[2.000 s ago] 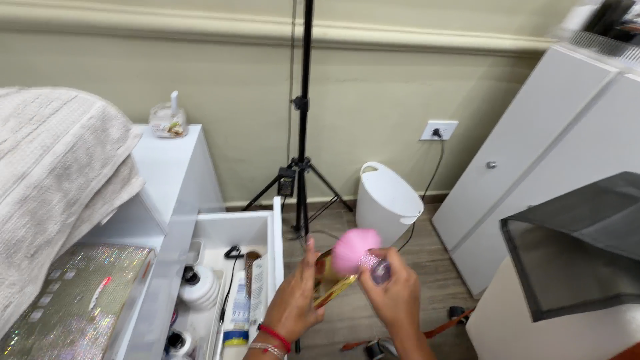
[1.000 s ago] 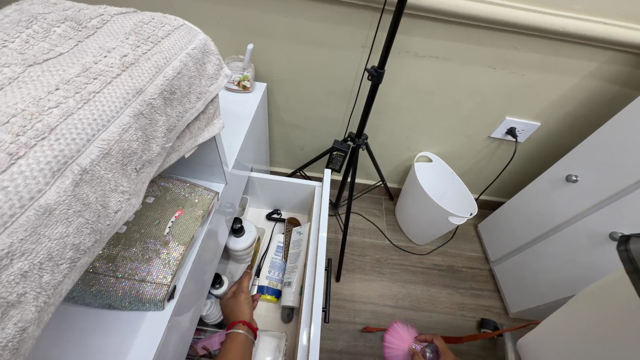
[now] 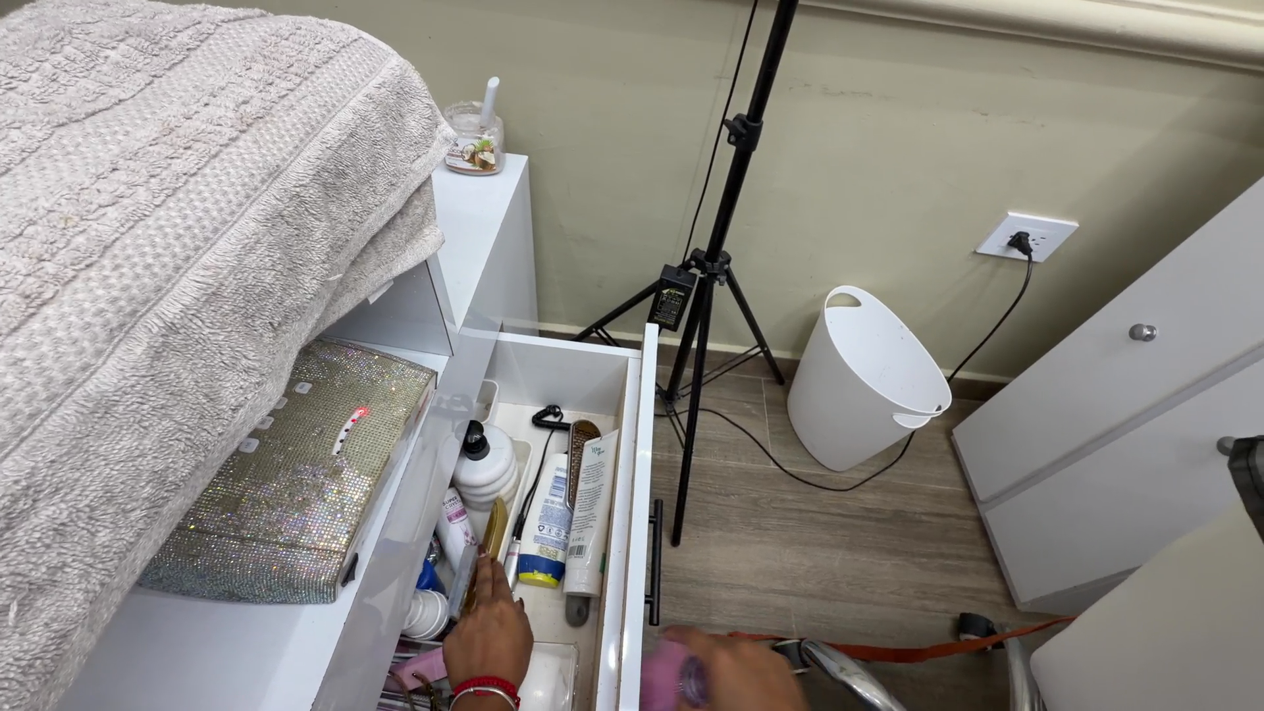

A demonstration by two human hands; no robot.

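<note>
My left hand [image 3: 489,632] reaches down into the open white drawer [image 3: 640,494], its fingers on a gold-coloured item [image 3: 494,528] that lies among bottles. Around it are a white pump bottle [image 3: 487,464], a white and pink tube [image 3: 455,533], a white tube with a yellow cap [image 3: 545,523], another white tube [image 3: 591,513] and a brown foot file [image 3: 583,449]. At the bottom edge, just outside the drawer front, my right hand [image 3: 736,671] is blurred and holds a small pink brush [image 3: 664,676].
A towel [image 3: 217,197] hangs over the cabinet beside a glittery box [image 3: 296,474]. Beyond the drawer stand a black tripod [image 3: 726,217] and a white bin [image 3: 859,385] with a power cord near it. White cabinet doors [image 3: 1116,395] are at the right.
Two seconds ago both hands were together over the floor, with the gold-coloured item and the pink brush. My left hand has moved into the drawer; my right hand has moved lower, still with the brush.
</note>
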